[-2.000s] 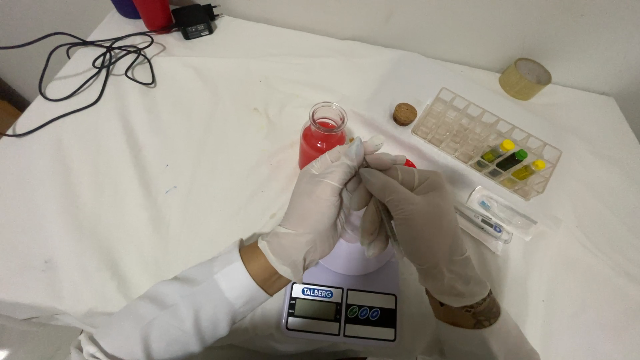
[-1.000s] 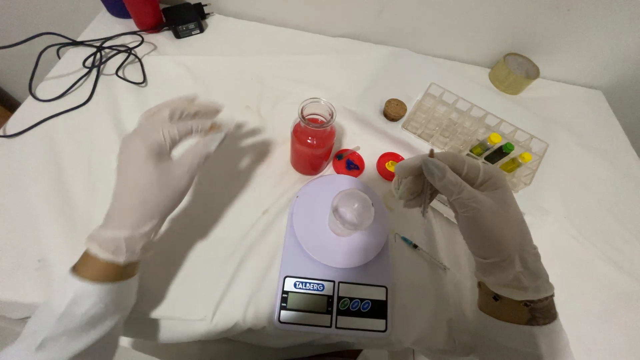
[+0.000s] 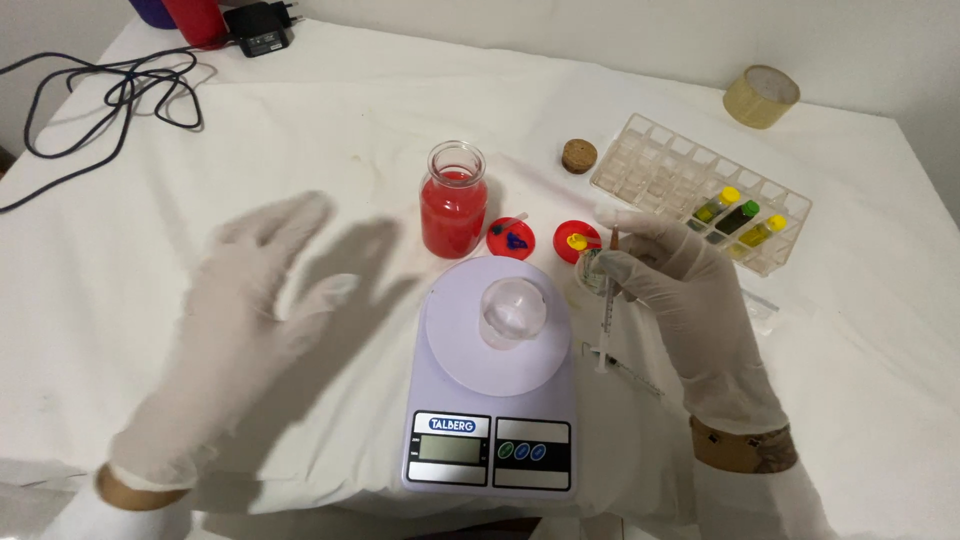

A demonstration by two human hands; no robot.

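In a white glove, my left hand (image 3: pixel 247 307) hangs with fingers apart over the cloth, left of the scale, holding nothing. My gloved right hand (image 3: pixel 675 300) grips a small syringe (image 3: pixel 608 307) with a brownish cap, its plunger end pointing down. Below it a second syringe (image 3: pixel 631 372) lies on the cloth. A clear plastic cup (image 3: pixel 514 311) stands on the Talberg kitchen scale (image 3: pixel 491 367), whose display looks blank. Behind the scale are an uncorked glass bottle of red liquid (image 3: pixel 453 214), a red lid with blue material (image 3: pixel 511 238) and a red lid with yellow material (image 3: pixel 574 238).
A plastic rack (image 3: pixel 675 169) holds several capped vials (image 3: pixel 736 218) at the right, with a cork stopper (image 3: pixel 579 156) beside it. A tape roll (image 3: pixel 760 97) is at the back. A black cable (image 3: pixel 124 97) and power adapter (image 3: pixel 259 31) lie back left.
Two seconds ago my hands were together above the scale; they have since parted, my left hand moving left. The cup, formerly hidden behind them, is now visible.
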